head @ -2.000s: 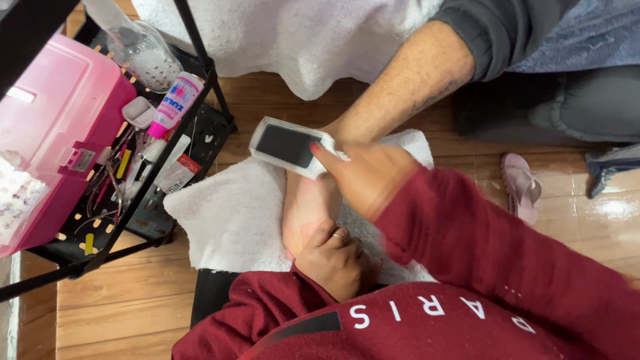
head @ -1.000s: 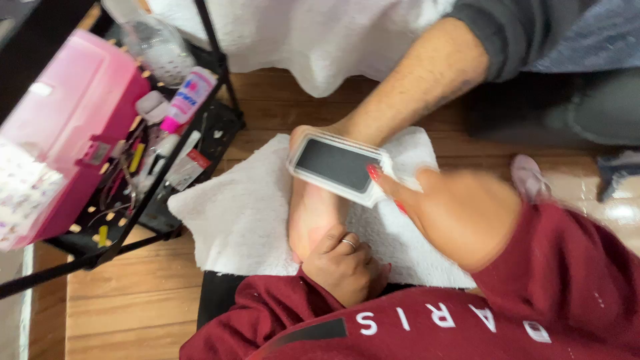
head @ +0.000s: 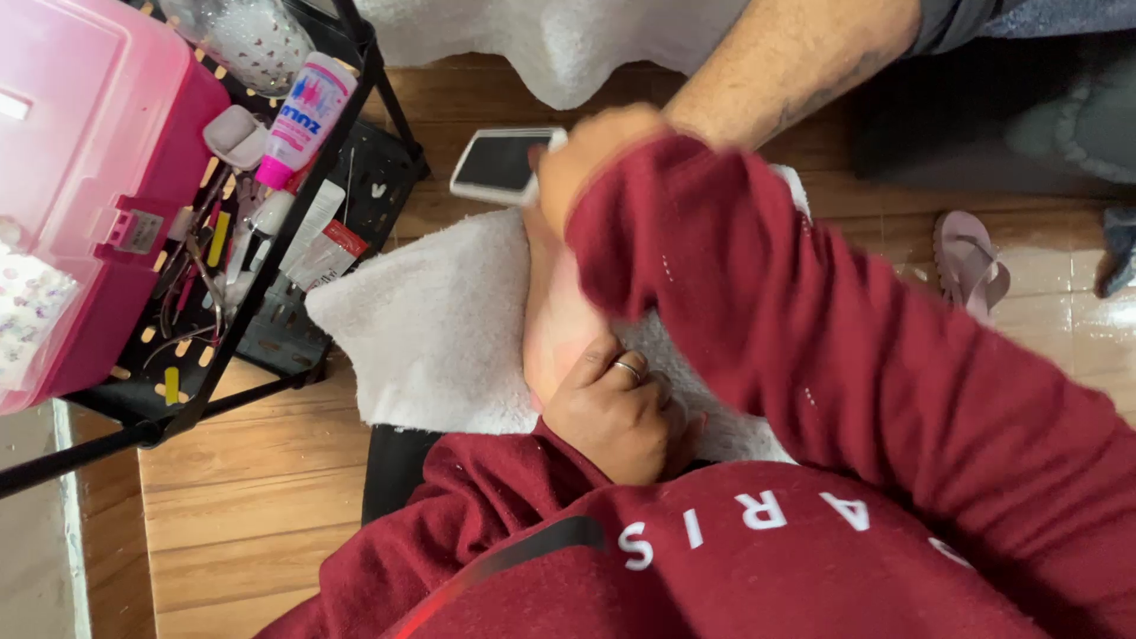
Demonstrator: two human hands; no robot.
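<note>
My right hand (head: pixel 603 155) is closed around a foot file (head: pixel 501 166), a flat paddle with a dark abrasive face and a pale rim. It is at the heel end of another person's bare foot (head: pixel 559 311), close to the ankle; whether the file touches skin is hidden by my hand and sleeve. My left hand (head: pixel 621 408), with a ring on one finger, grips the toe end of that foot. The foot rests on a white towel (head: pixel 426 328) across my lap. The person's forearm or lower leg (head: pixel 790 71) runs up to a dark rolled cuff.
At the left a black metal cart (head: pixel 266 302) holds a pink plastic case (head: pixel 133 204), a squeeze bottle (head: pixel 306 120), nippers and other small tools. A white cloth (head: pixel 568 44) hangs at the top. A pink flip-flop (head: pixel 967 262) lies on the wood-look floor at the right.
My right hand and the foot file have moved up and left, from over the foot to past its heel end. My left hand still grips the toe end.
</note>
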